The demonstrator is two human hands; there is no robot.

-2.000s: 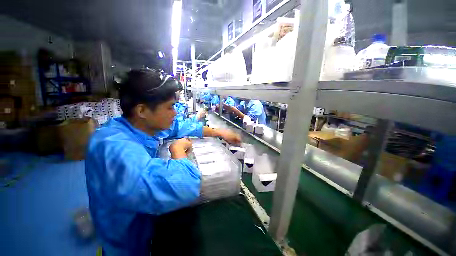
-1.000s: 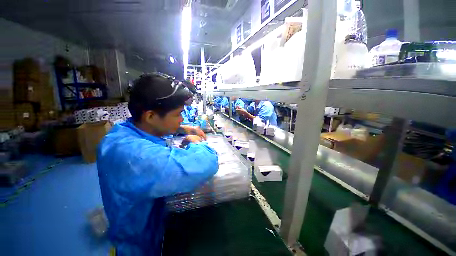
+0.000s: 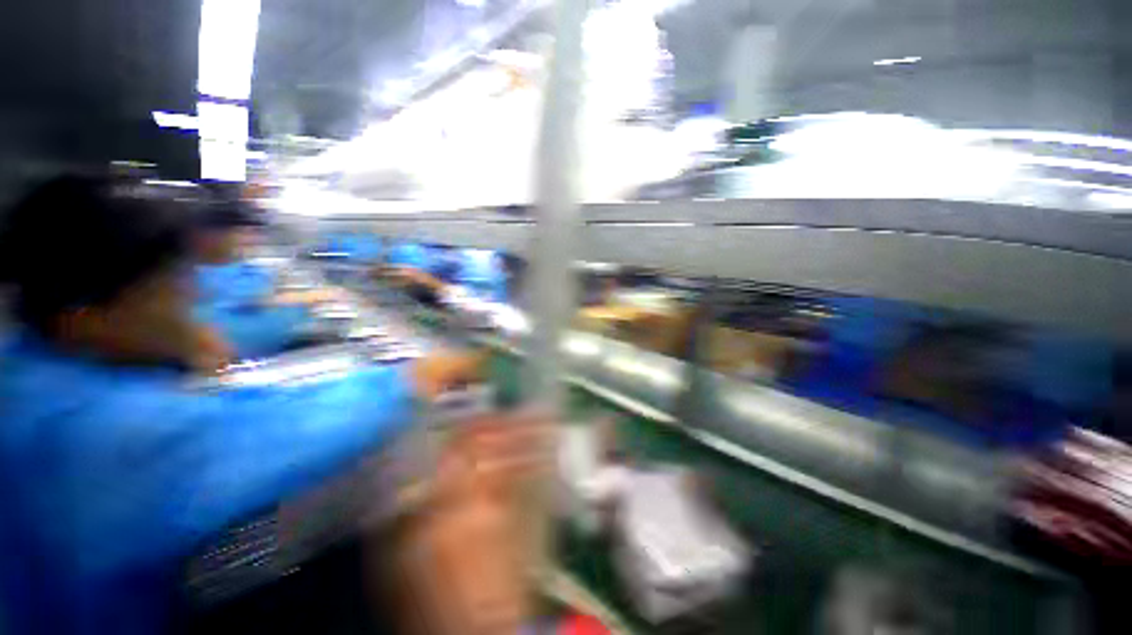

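The whole view is blurred by motion. My left hand (image 3: 478, 509) reaches up from the bottom middle, beside the frame post. Its fingers are near a pale box (image 3: 580, 465); the blur and the post hide whether they touch or hold it. A white box (image 3: 677, 543) lies on the green belt (image 3: 776, 527) to the right of my hand. A greyish blurred shape, perhaps another box (image 3: 879, 602), is at the bottom edge. I cannot see my right hand.
A neighbouring worker in a blue smock (image 3: 186, 459) stands at left, one arm stretched toward the belt. The grey post (image 3: 555, 248) rises in the middle, below a long shelf rail (image 3: 807, 254). Red material (image 3: 583, 624) shows at the bottom; red-and-white pieces (image 3: 1080, 490) lie far right.
The view has swung right, so worker and post sit further left. My left hand has come into view. The neighbour's arm now stretches toward the belt.
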